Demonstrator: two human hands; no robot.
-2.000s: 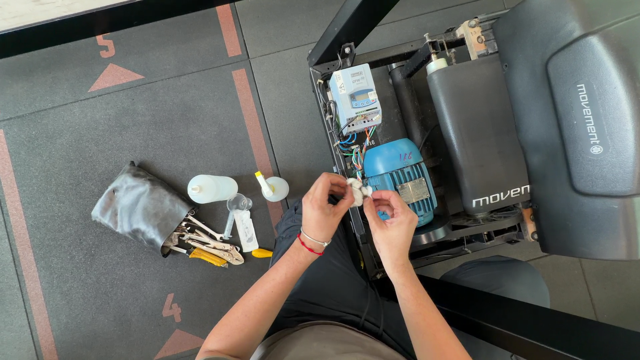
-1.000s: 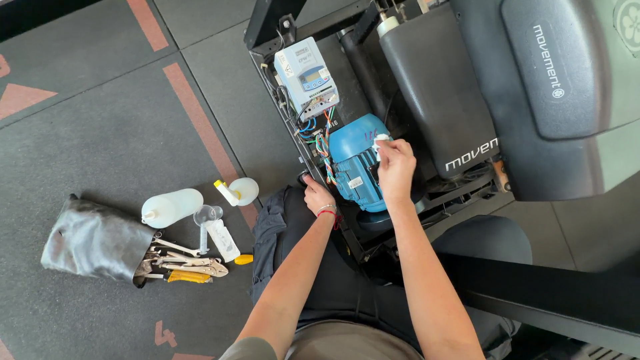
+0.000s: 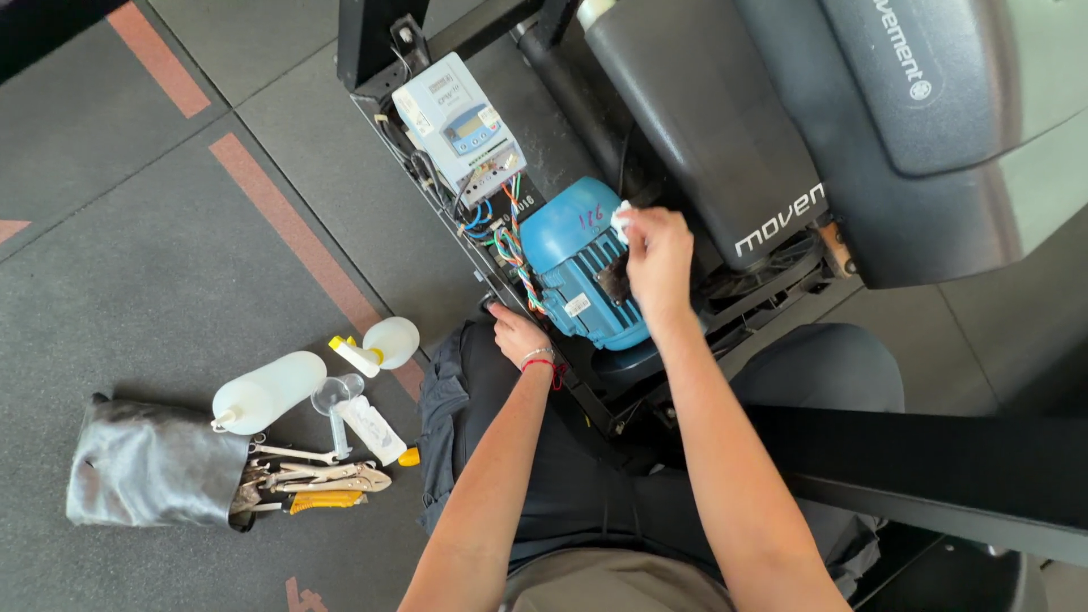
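Observation:
My right hand pinches a small wad of white cloth or cotton against the upper right side of the blue electric motor. My left hand rests on the edge of the black metal frame, left of the motor; its fingertips touch a dark part there, and whether it holds that part is unclear. Coloured wires run between the motor and the light grey frequency inverter, which has a small display and buttons.
On the floor at left lie a dark tool pouch with wrenches and locking pliers, a white plastic bottle, a spray bottle and a white packet. A black roller cover and a black beam are at right.
Both hands were together over white material near the motor's left side. They have since parted: the right carried the white wad onto the motor, the left moved down to the frame edge.

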